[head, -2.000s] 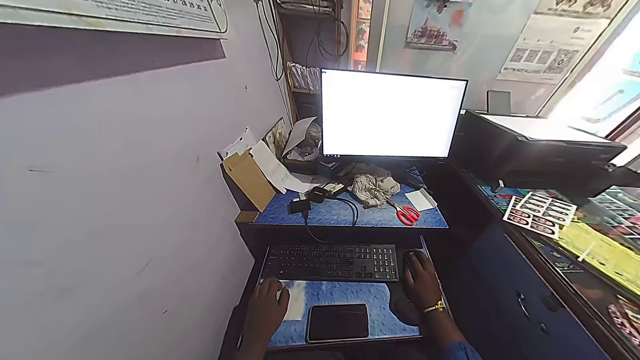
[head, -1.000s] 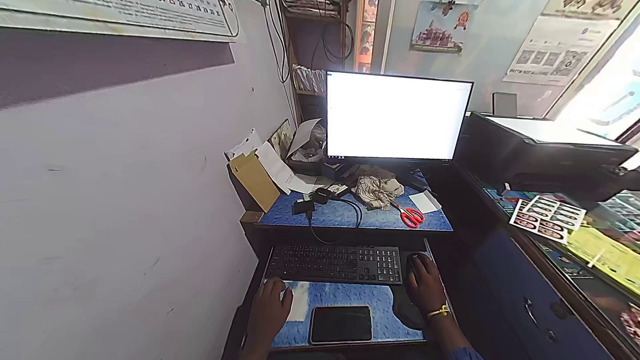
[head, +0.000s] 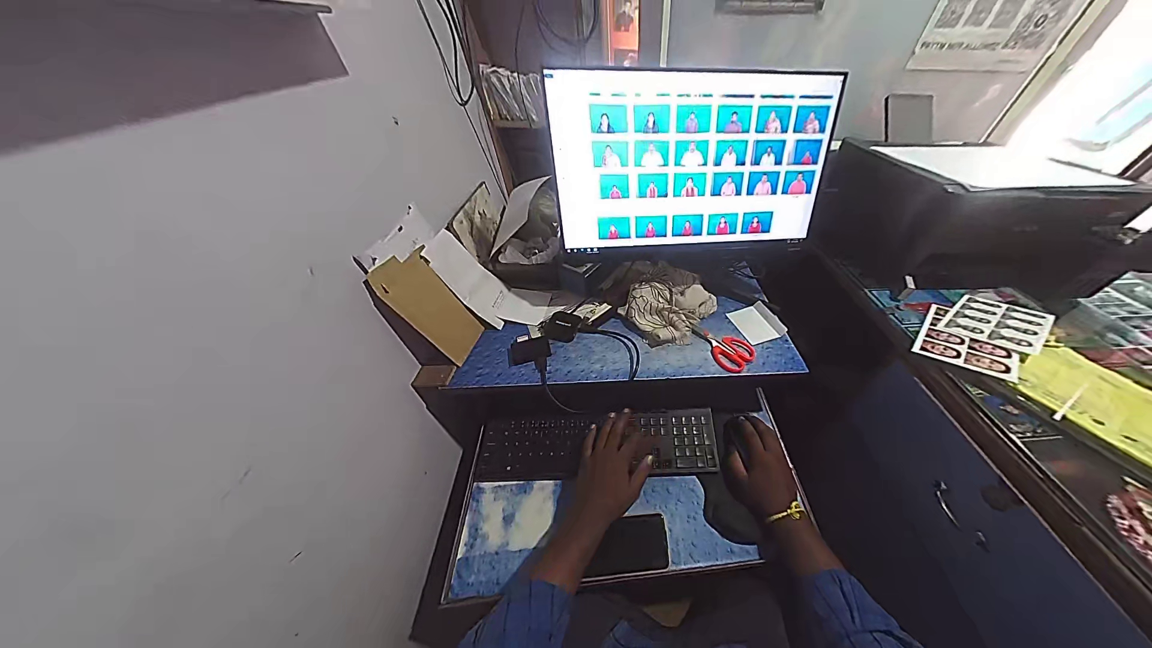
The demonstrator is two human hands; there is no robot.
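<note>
My left hand lies with spread fingers over the right-centre part of a black computer keyboard on a pull-out tray, holding nothing. Beside the keyboard, my right hand rests curled over a dark computer mouse, on a black mouse pad. A black smartphone lies under my left wrist, face up. Behind the tray stands a monitor that shows rows of small portrait pictures on blue-green backgrounds.
Red-handled scissors, a crumpled cloth, black adapters with cables and a white paper lie on the blue desktop. Papers and a brown envelope lean at left. A black printer and printed photo sheets are at right.
My left hand has moved from the tray's left side, right and forward onto the keyboard. The monitor, plain white before, now shows rows of pictures. My right hand stays at the mouse.
</note>
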